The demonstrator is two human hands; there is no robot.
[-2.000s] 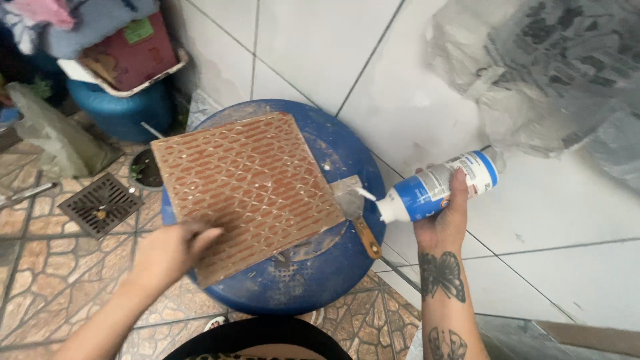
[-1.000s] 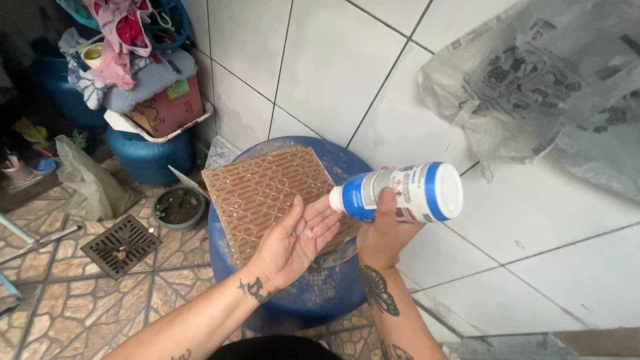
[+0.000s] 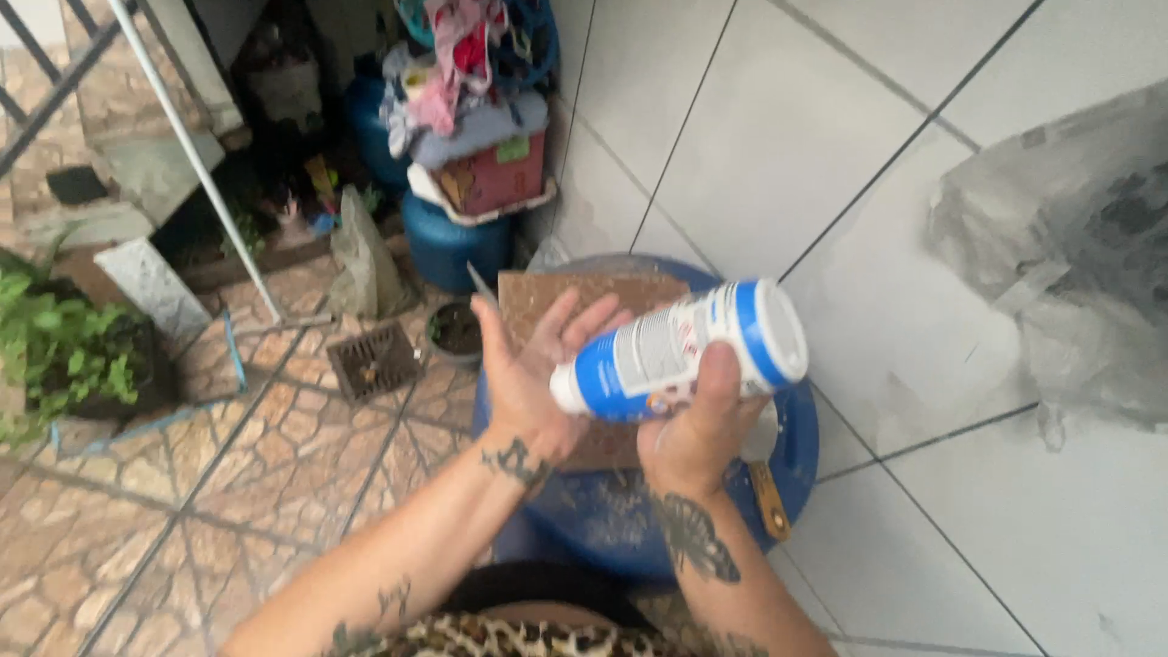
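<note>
A blue and white plastic squeeze bottle [image 3: 671, 351] lies tilted in my right hand [image 3: 698, 438], its white nozzle end over the palm of my left hand [image 3: 534, 383]. The left palm faces up with the fingers spread; whether any liquid lies on it cannot be seen. Below both hands a brown ceramic tile [image 3: 598, 456], partly hidden, rests on a round blue drum [image 3: 593, 520]. A putty knife with a wooden handle [image 3: 769, 502] lies on the drum beside the tile, to the right.
White wall tiles [image 3: 803, 119] rise behind the drum, with a grey plastic bag [image 3: 1068, 246] at the right. Left are a floor drain [image 3: 372, 362], a potted plant [image 3: 456, 330], a blue container [image 3: 456, 242] under a basket with cloths, and a leafy planter [image 3: 82, 356].
Two seconds ago my left hand was at the tile's lower left; it has since come under the bottle's nozzle, palm up. The view has swung so that more floor shows at the left.
</note>
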